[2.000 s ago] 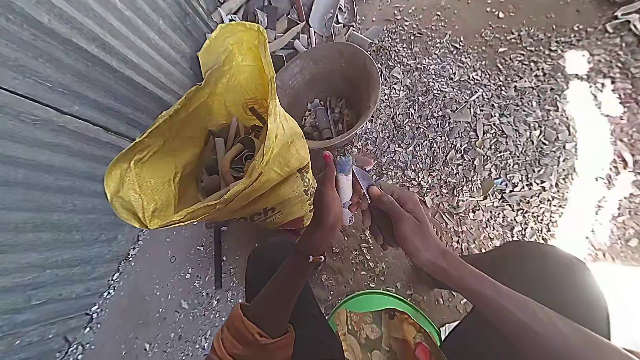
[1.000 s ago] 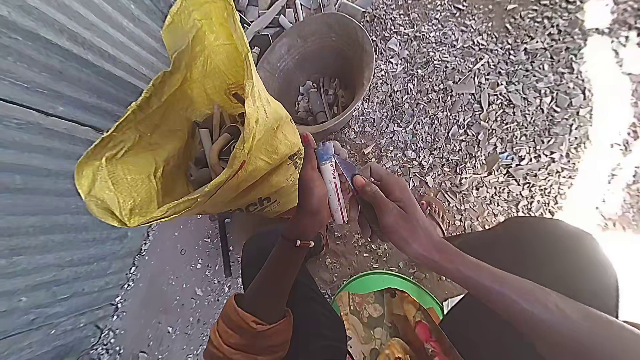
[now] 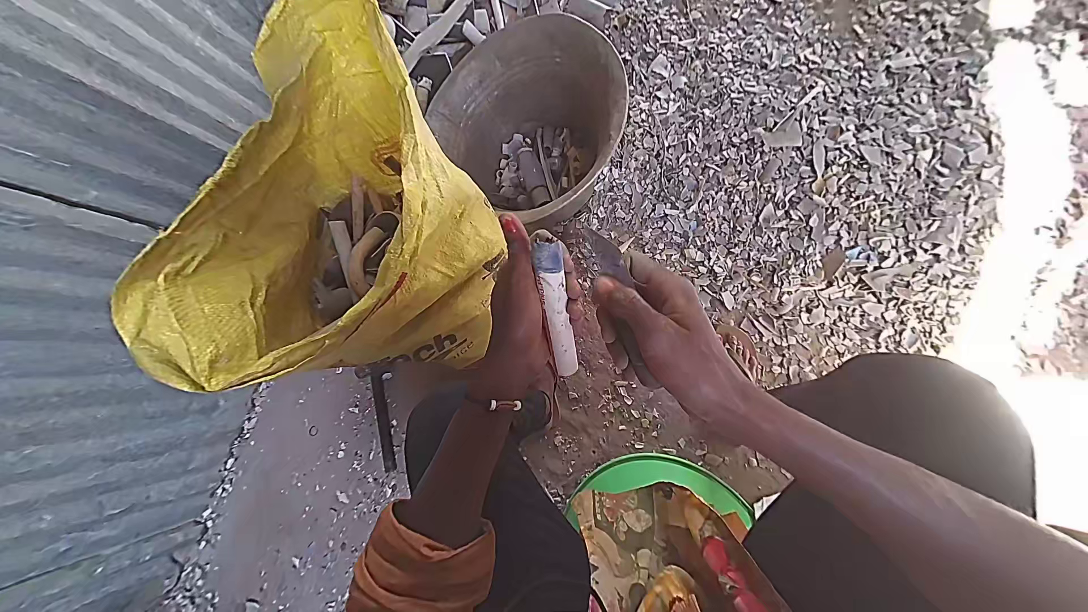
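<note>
My left hand [image 3: 520,314] is closed around a white plastic tube [image 3: 556,314] with a blue-grey band near its upper end; the fingertips show on its right side. My right hand [image 3: 659,327] grips a dark, flat knife-like blade [image 3: 605,255], whose upper end points up and left, a little right of the tube and apart from it. Just beyond both hands stands a grey bowl-shaped tub [image 3: 612,110] with pipe-like pieces [image 3: 533,174] at its bottom. Left of my left hand, a yellow woven sack [image 3: 212,289] gapes over bent and straight tube pieces [image 3: 365,255].
A corrugated metal wall [image 3: 93,340] runs along the left. Between my knees sits a green-rimmed container [image 3: 663,463] with a patterned sheet in it. Plastic chips [image 3: 850,170] cover the ground to the right. More scrap [image 3: 433,34] lies behind the tub.
The blade has moved off the tube, to its right, with my right hand. My left hand has kept hold of the tube.
</note>
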